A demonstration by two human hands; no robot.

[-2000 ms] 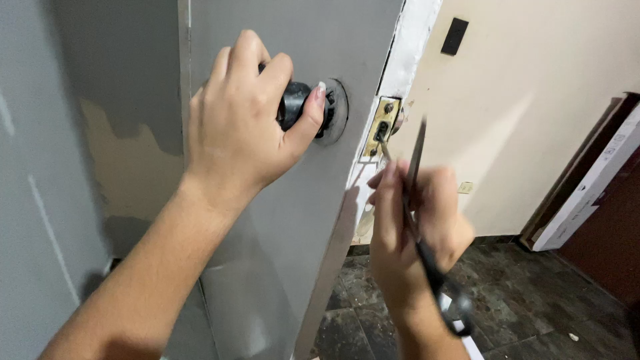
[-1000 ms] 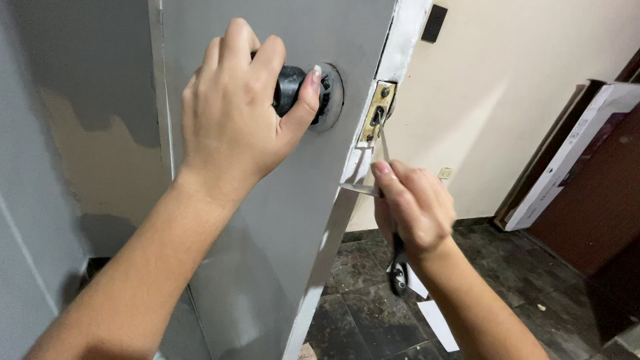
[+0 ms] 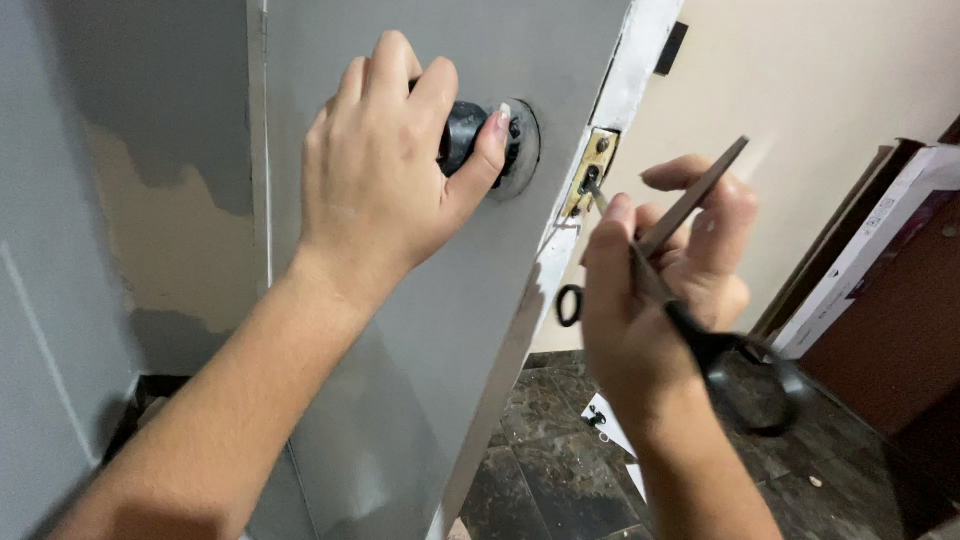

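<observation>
My left hand [image 3: 382, 150] grips a black round doorknob [image 3: 465, 139] on the face of a grey door [image 3: 375, 375]. Its thumb lies over the front of the knob, beside a round rosette. In my right hand [image 3: 667, 270] is a pair of scissors [image 3: 694, 326] with black handles, its blades spread apart. One blade points up and right; the tip of the other reaches into the opening of the brass latch plate [image 3: 594, 169] on the door's white edge. Two screws show on that plate. My right fingers are partly blurred.
Beyond the door stands a cream wall [image 3: 795, 90] with a dark rectangular plate [image 3: 671, 49]. A long white box [image 3: 847, 277] leans at the right by a brown panel [image 3: 892, 307]. White paper pieces [image 3: 611, 424] lie on the dark tiled floor [image 3: 555, 480]. A grey wall [image 3: 45, 225] is at left.
The scissors have turned in my right hand, and their blades now show spread wide, with one pointing up and right. My left hand has stayed on the doorknob.
</observation>
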